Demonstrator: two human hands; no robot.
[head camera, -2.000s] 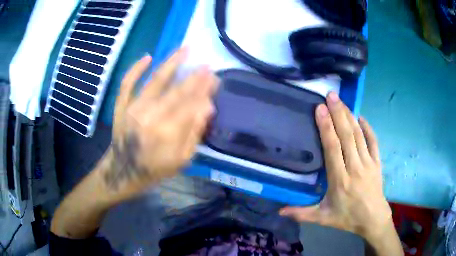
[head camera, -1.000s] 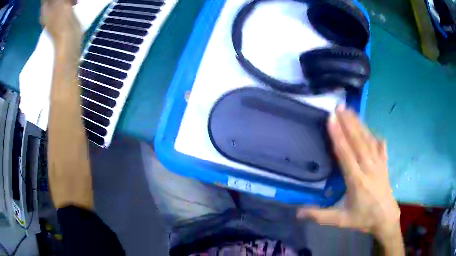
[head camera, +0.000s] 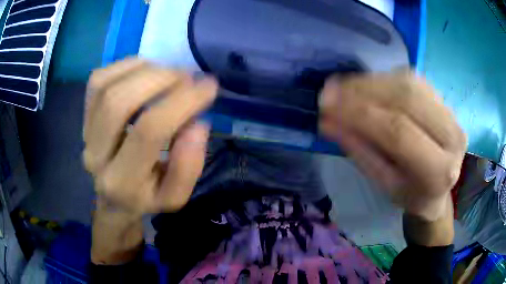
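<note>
The dark grey oval base unit lies underside up in the blue tray, with one long dark strip along its far side. My left hand is at the unit's near left edge, fingers bent, thumb lower. My right hand is at its near right edge, fingers bent together and covering that corner. Both hands are motion-blurred. A dark band shows between the fingertips; whether it is a held strip or the shaded tray edge I cannot tell.
The sheet of black foot strips lies at the upper left on the green bench. White liner shows under the unit. A pale label is on the tray's near rim. My lap is below.
My left hand has come back from the strip sheet to the unit. My right hand has left the unit's right side and curled. The view has shifted down and closer; the headphones are out of view.
</note>
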